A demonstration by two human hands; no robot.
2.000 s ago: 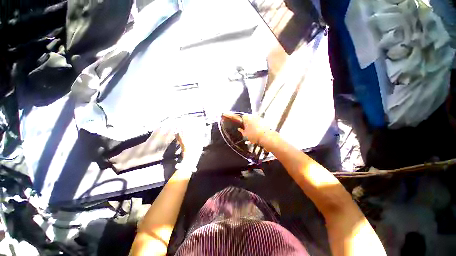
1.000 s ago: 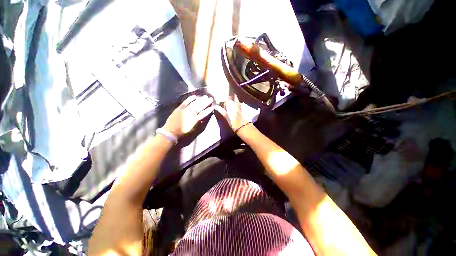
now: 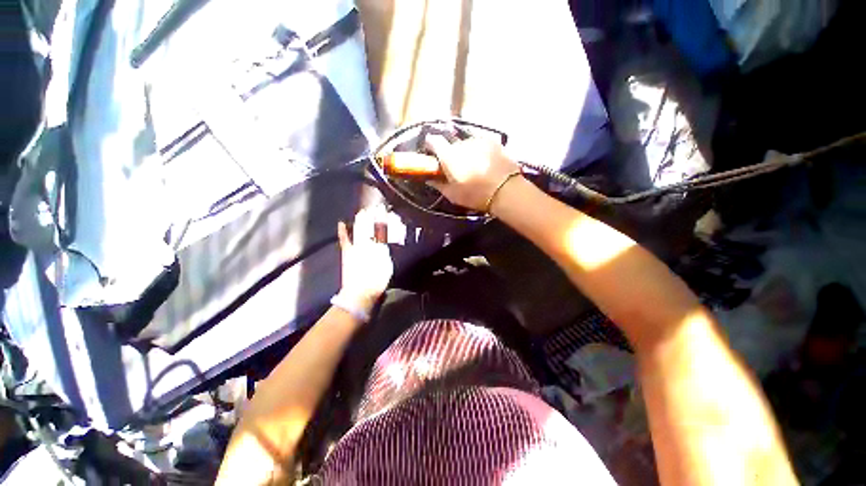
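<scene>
The electric iron's orange-brown handle (image 3: 410,165) is in my right hand (image 3: 472,171); its dark pointed body lies flat with the tip to the left, at the near right part of the cloth. My left hand (image 3: 366,258) is just left of and below the iron at the near edge, partly washed out by sun; whether its fingers pinch cloth is unclear. The pale garment panel (image 3: 214,104) spreads to the left, with short dark parallel lines (image 3: 185,142) on it. A greyish striped cloth strip (image 3: 249,249) runs along its near side toward my left hand.
The iron cord (image 3: 741,175) runs right from the iron. A pale cloth-covered table part (image 3: 532,76) with shadow stripes lies beyond the iron. A blue thing (image 3: 695,33) and whitish cloth (image 3: 781,28) are at the upper right. Crumpled cloth (image 3: 142,446) lies at the lower left.
My right hand has left the cloth beside my left hand and taken the iron's handle. The iron has moved left and nearer. My left hand has moved slightly down.
</scene>
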